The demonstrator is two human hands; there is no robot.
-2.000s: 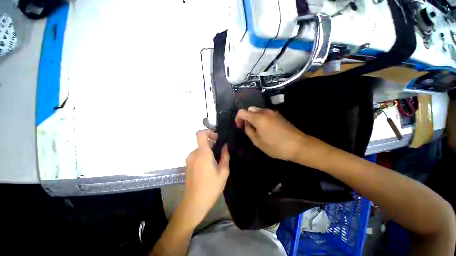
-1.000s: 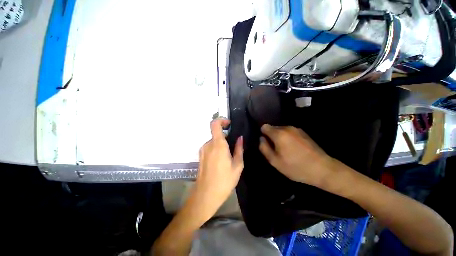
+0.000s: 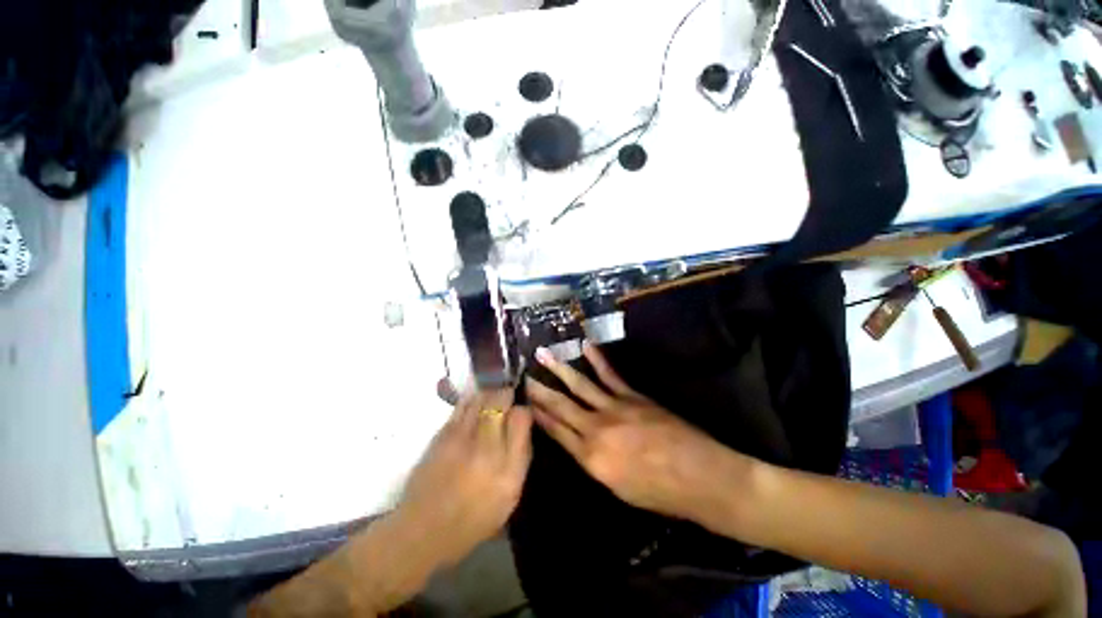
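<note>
A dark garment (image 3: 725, 410) lies at the front of the white sewing machine (image 3: 713, 181) and hangs over the table edge into the lap. My left hand (image 3: 465, 465) is at the garment's left edge, fingertips close together on the cloth just below the machine's front end. My right hand (image 3: 641, 447) lies on the garment with fingers spread, tips near the presser area. The needle and the cloth under it are hidden by the machine head. Whether my left fingers pinch the cloth is partly hidden.
A loose black strip (image 3: 840, 145) drapes over the machine. A thick grey post (image 3: 405, 73) stands at its upper left. Brown-handled tools (image 3: 955, 338) lie right. A blue crate (image 3: 937, 441) is below the table, blue tape (image 3: 108, 302) at the left.
The view has shifted to show the machine from above. My left hand's fingertips have come close together at the machine's front end. My right hand's curled fingers have spread flat on the cloth.
</note>
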